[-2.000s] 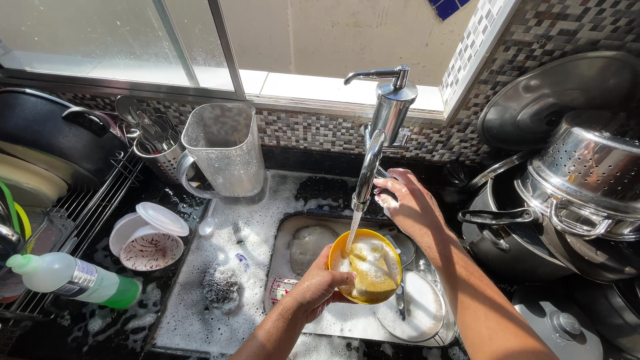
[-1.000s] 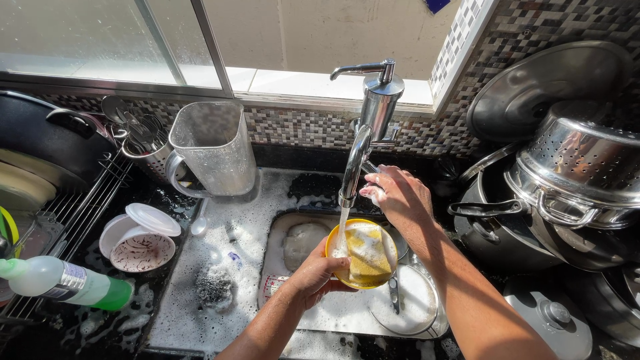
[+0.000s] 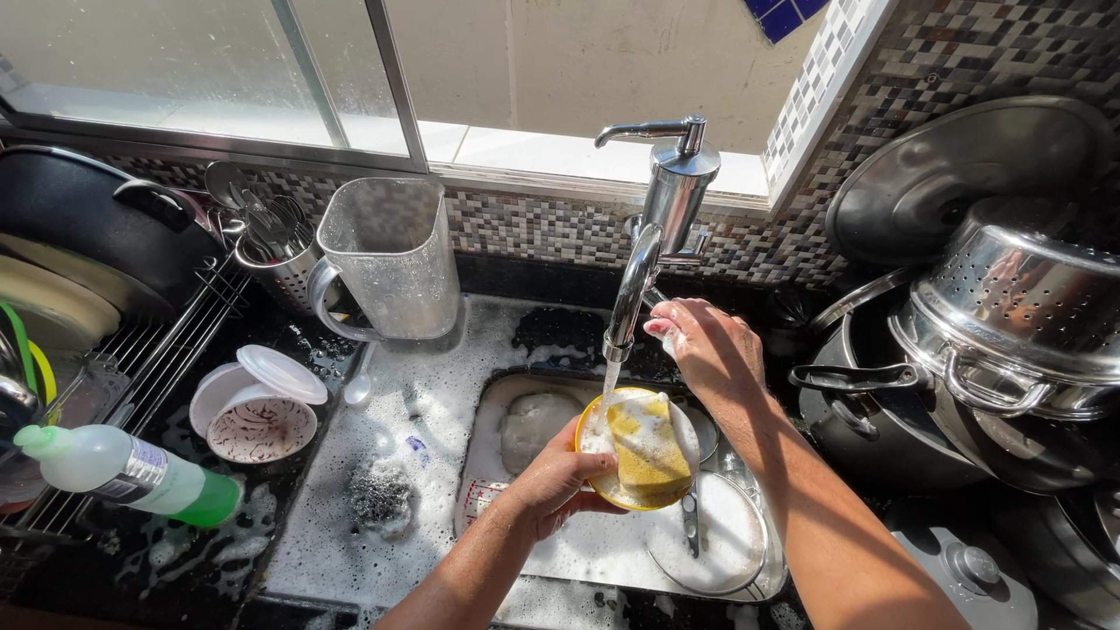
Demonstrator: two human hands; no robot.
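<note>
My left hand [image 3: 560,472] holds a small yellow bowl [image 3: 604,492] by its rim, tilted over the sink [image 3: 486,394]. Inside the bowl lies a soapy yellow sponge [image 3: 652,451]. Water runs from the spout of the chrome faucet [image 3: 632,289] into the bowl. My right hand [image 3: 713,346], with suds on its fingers, is at the faucet's lever, to the right of the spout; its fingertips partly hide the lever. Below the bowl, the sink contains foamy water and dishes, among them a round sieve or lid [image 3: 726,542] with a dark handle.
A clear plastic pitcher [image 3: 394,254] and a steel scouring pad [image 3: 381,499] are on the sudsy counter. To the left are plastic tubs [image 3: 262,424], a green detergent bottle [image 3: 131,472], a cutlery holder [image 3: 280,271] and a loaded dish rack [image 3: 166,359]. Stacked pots [image 3: 884,429] crowd the right side.
</note>
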